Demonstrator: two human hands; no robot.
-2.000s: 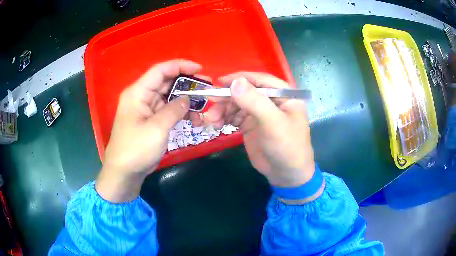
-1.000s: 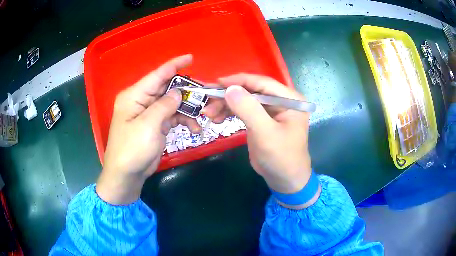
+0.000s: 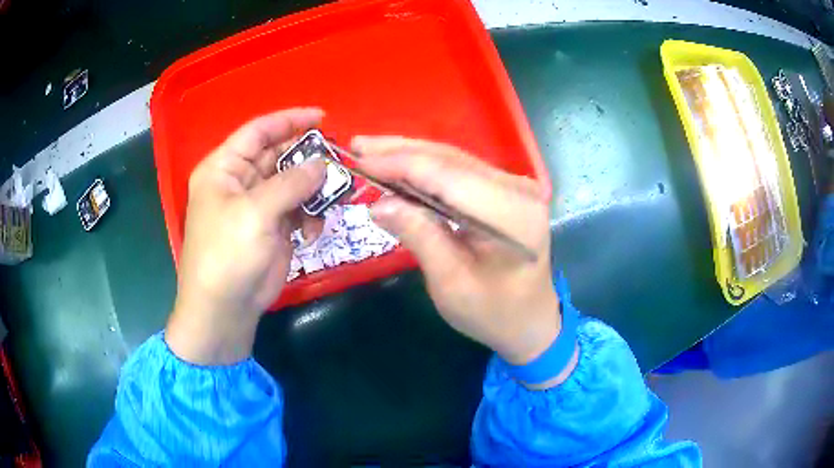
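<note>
My left hand (image 3: 240, 219) holds an open watch housing (image 3: 331, 189) with a silver rim, its thumb lying over the housing's inside. My right hand (image 3: 471, 242) holds slim metal tweezers (image 3: 439, 206), slanted, with their tip at the housing's upper right edge. Whether the tip touches the housing cannot be told. Both hands are over the red tray (image 3: 366, 64). Small white pieces (image 3: 352, 239) lie heaped at the tray's near side, below the housing.
Another open housing (image 3: 93, 204) lies on the green mat at left, and one (image 3: 75, 87) beyond the pale rail. A small box (image 3: 15, 228) is at the left edge. A yellow tray (image 3: 718, 219) with clear packs (image 3: 743, 174) stands at right. A blue sleeve (image 3: 777, 329) shows beyond it.
My left hand has moved slightly left with the housing, which is turned differently. The tweezers have swung steeper and away from the housing's middle. The housing beyond the rail has shifted right.
</note>
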